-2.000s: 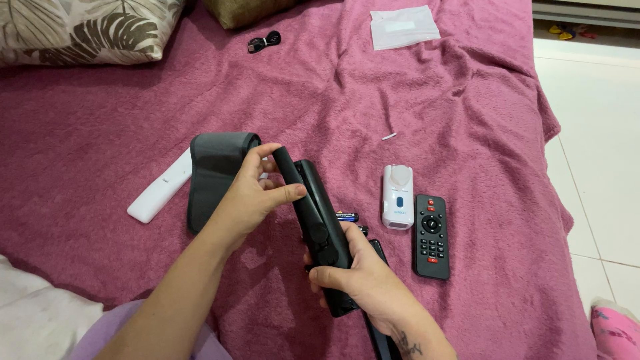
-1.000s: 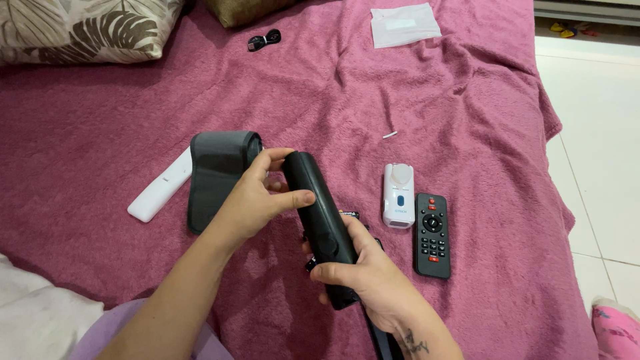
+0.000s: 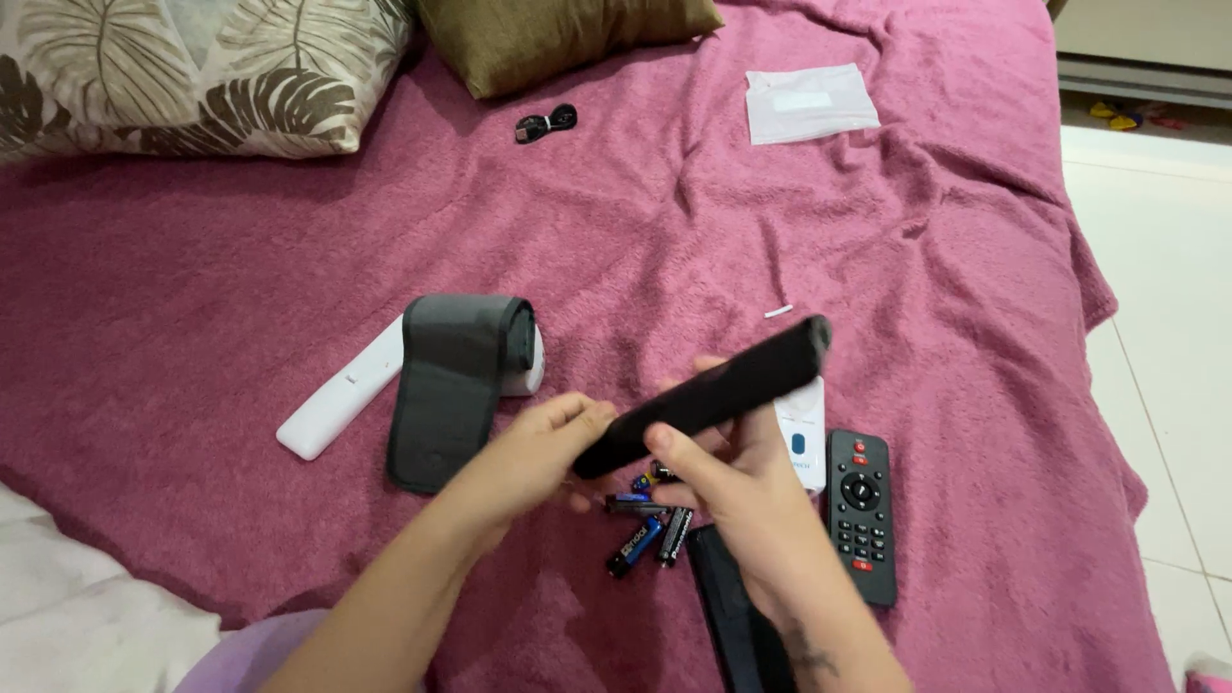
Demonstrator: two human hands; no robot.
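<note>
A long black object, perhaps a case or device body (image 3: pixel 707 397), is tilted up to the right and blurred. My right hand (image 3: pixel 727 452) grips its middle, thumb on the near side. At its lower left end are the fingers of my left hand (image 3: pixel 553 443), touching or holding it; the grip is partly hidden. Several cylindrical batteries (image 3: pixel 635 547) lie on the pink blanket just below. Under my right forearm is another black flat item (image 3: pixel 722 602), partly covered. A white device with a blue button (image 3: pixel 807 438) sits behind my right hand, beside a black remote control (image 3: pixel 861 520).
To the left, a dark grey rolled cuff (image 3: pixel 448 385) overlaps a long white device (image 3: pixel 342 395). Farther back on the blanket (image 3: pixel 626 231) lie a bundled black cable (image 3: pixel 546 123), a white pouch (image 3: pixel 810 104) and a small white stick (image 3: pixel 779 312). Two cushions (image 3: pixel 568 38) (image 3: pixel 192 77) are at upper left.
The black object has turned from leaning left to pointing up and right, and its upper end now lies nearer the white device. The batteries below are now more exposed.
</note>
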